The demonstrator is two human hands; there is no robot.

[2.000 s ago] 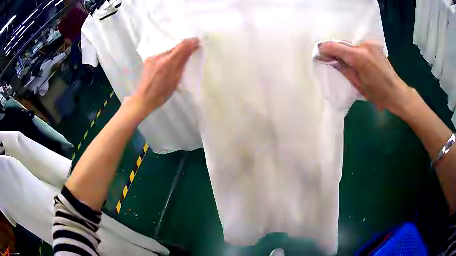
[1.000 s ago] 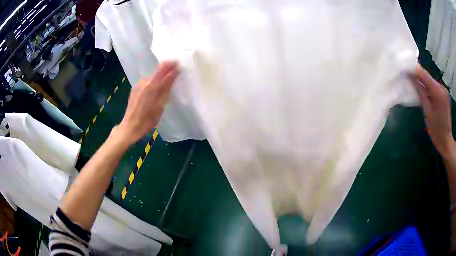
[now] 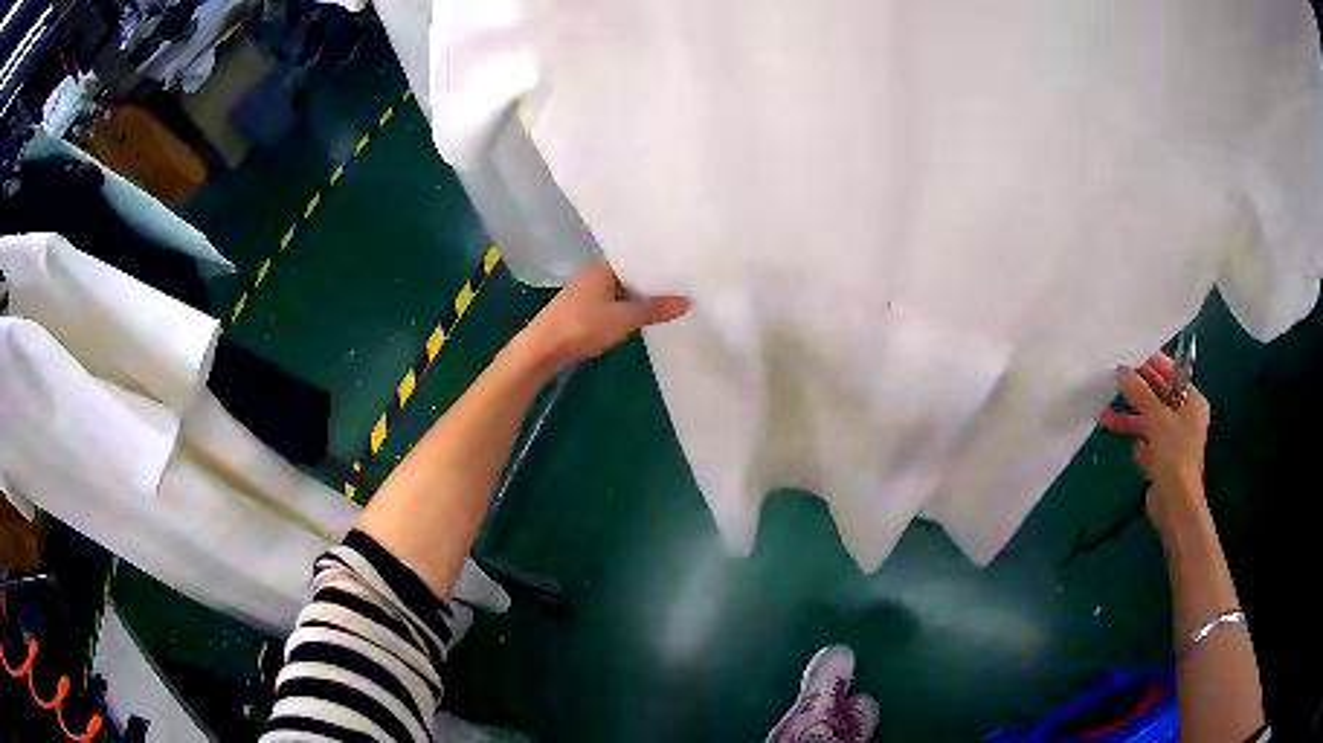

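Note:
A white short-sleeved garment (image 3: 900, 174) hangs in front of me and fills the upper middle and right. Its lower edge falls in several pointed folds. My left hand (image 3: 610, 311) is at its left side edge, with the thumb over the front and the fingers partly hidden behind the cloth. My right hand (image 3: 1161, 414) is at the lower right edge, fingertips at the cloth. Small silver snips (image 3: 1184, 363) show in the right hand, blades pointing up past the fingers.
Other white garments (image 3: 102, 421) hang at left. Behind the worked garment another white one (image 3: 530, 203) shows. An orange coiled hose (image 3: 51, 682) is at lower left, a blue basket (image 3: 1081, 714) at lower right. Yellow-black tape (image 3: 435, 341) crosses the green floor. A shoe (image 3: 827, 700) shows below.
Both hands have moved down from the sleeves to the garment's side edges, the left also rightwards. The garment appears larger and higher. Snips now show in the right hand.

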